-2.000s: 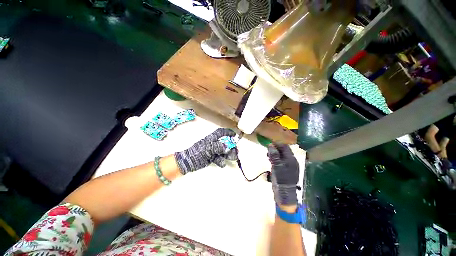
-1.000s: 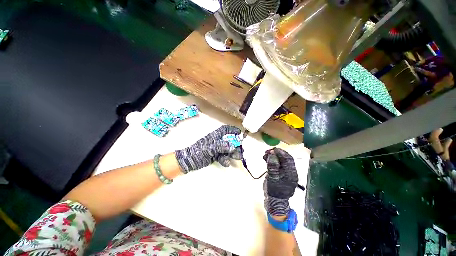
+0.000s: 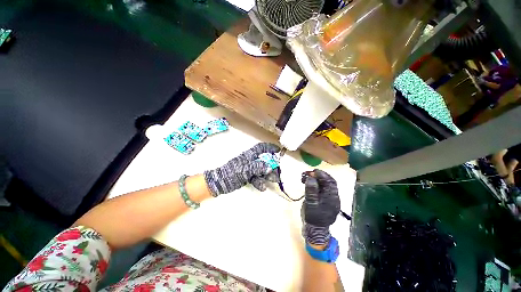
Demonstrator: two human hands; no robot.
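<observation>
My left hand, in a grey-black striped glove, holds a teal circuit board just below the tip of the white tapered nozzle. A thin black cable hangs from the board and curves right to my right hand. My right hand is gloved and closed around the cable, with a black end sticking out on its right side. The fingertips' exact grip is too small to tell. Several teal boards lie in a group on the white work sheet.
A brown wooden machine base on green feet stands behind my hands. A small fan and clear plastic cover are above. A grey bar crosses at right. A black cable pile lies lower right, a black mat left. A person is at far right.
My right hand has moved slightly left since the oldest frame, with its fingers curled in. The left hand stays with the board under the nozzle. The view has shifted slightly.
</observation>
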